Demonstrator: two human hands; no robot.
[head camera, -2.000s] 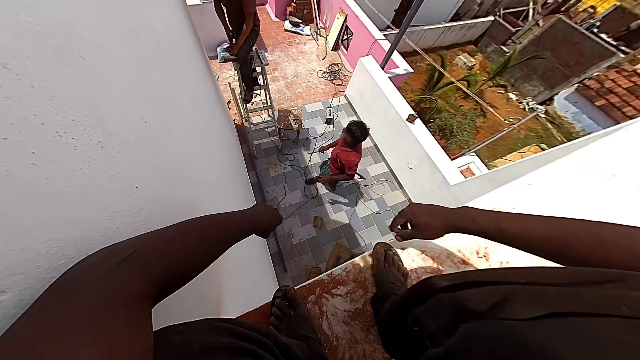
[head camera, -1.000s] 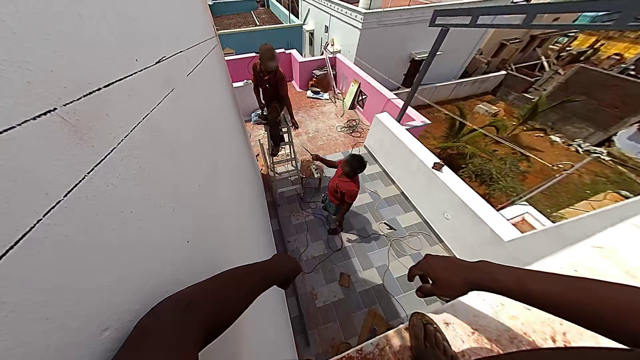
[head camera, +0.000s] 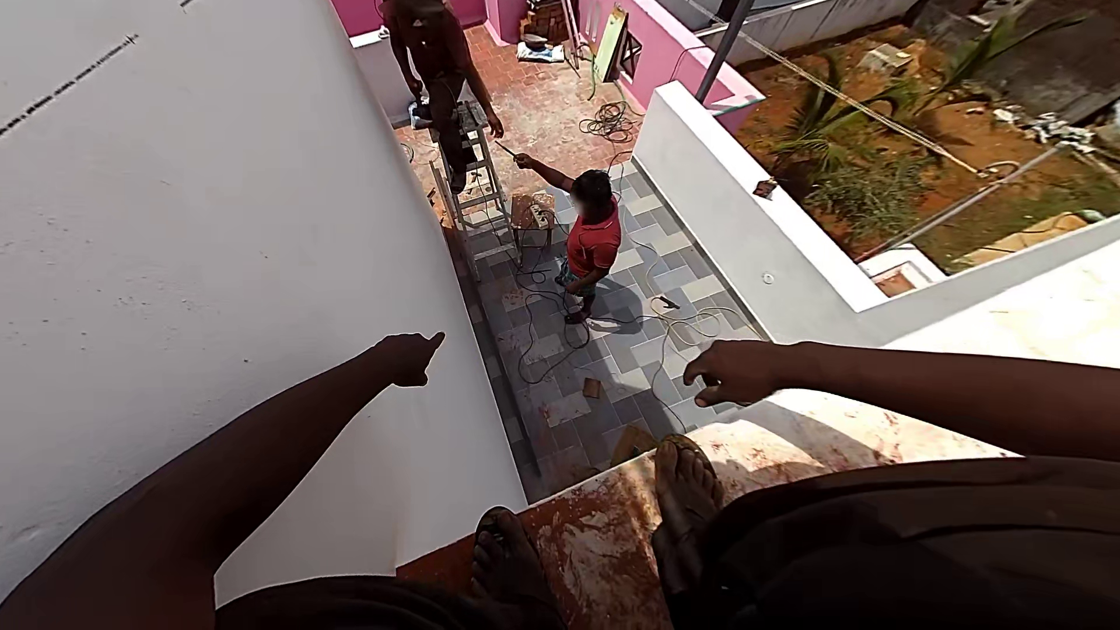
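My left hand (head camera: 409, 359) is empty, held out by the white wall (head camera: 219, 219) with a finger extended. Empty too is my right hand (head camera: 733, 373), its fingers apart and curled, over the edge of the ledge (head camera: 604, 542) where my sandalled feet stand. Far below, a person in a red shirt (head camera: 595, 241) stands on the tiled floor and raises a thin tool (head camera: 505, 149) toward another person (head camera: 433, 70), who is on a metal ladder (head camera: 479, 188) and reaches a hand down near it.
Cables (head camera: 547, 341) lie loose over the grey tiles, with a coil (head camera: 611, 122) farther back. A small stool (head camera: 534, 212) stands beside the ladder. A white parapet (head camera: 735, 201) borders the right side, past which lies a yard with plants (head camera: 866, 192). The ledge drops off steeply in front of my feet.
The person below has turned from facing the floor and raised an arm with the tool. The person on the ladder now reaches a hand down toward it. My view has tilted up and back down.
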